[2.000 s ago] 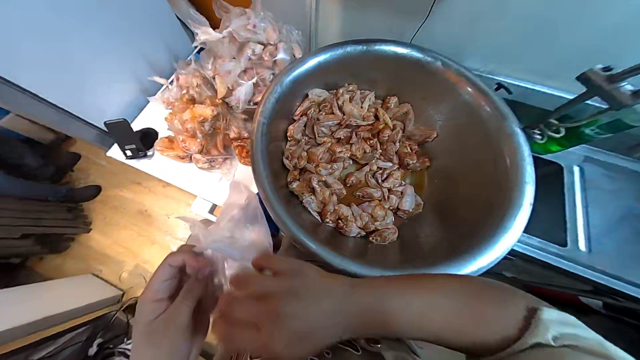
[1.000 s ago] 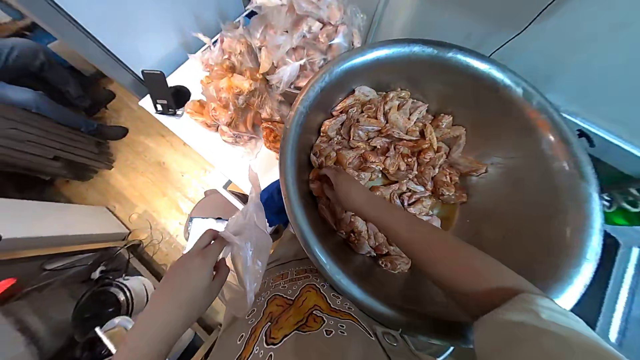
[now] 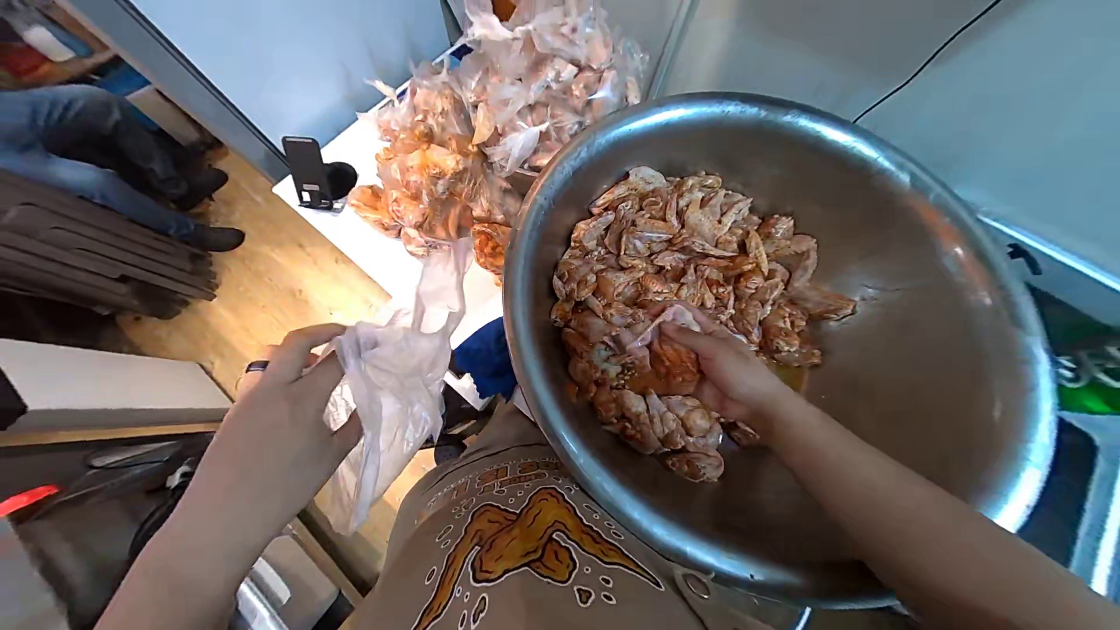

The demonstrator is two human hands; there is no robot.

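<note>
Raw marinated chicken wings [image 3: 691, 254] lie heaped on the left side of a large stainless steel bowl [image 3: 910, 437]. Inside the bowl, my right hand [image 3: 722, 367] holds a few reddish, seasoned chicken pieces [image 3: 674, 363] with its fingers curled around them. Left of the bowl, my left hand [image 3: 297, 394] grips a thin translucent plastic bag [image 3: 402, 376] near its top, and the bag hangs down. Its mouth appears spread by the fingers. Beyond, filled plastic bags of chicken [image 3: 560, 79] are piled on a white table [image 3: 350, 236].
A black phone on a stand [image 3: 306, 171] is at the white table's edge. A blue cloth [image 3: 488, 357] lies between table and bowl. At the far left a person's legs [image 3: 96, 166] show beside a dark ridged plastic case [image 3: 87, 236]. A green object [image 3: 1089, 398] is at the right.
My right hand, by the plastic bag two seconds ago, went into the bowl and now has hold of chicken pieces. My left hand still holds the bag, which is spread wider. The view has shifted.
</note>
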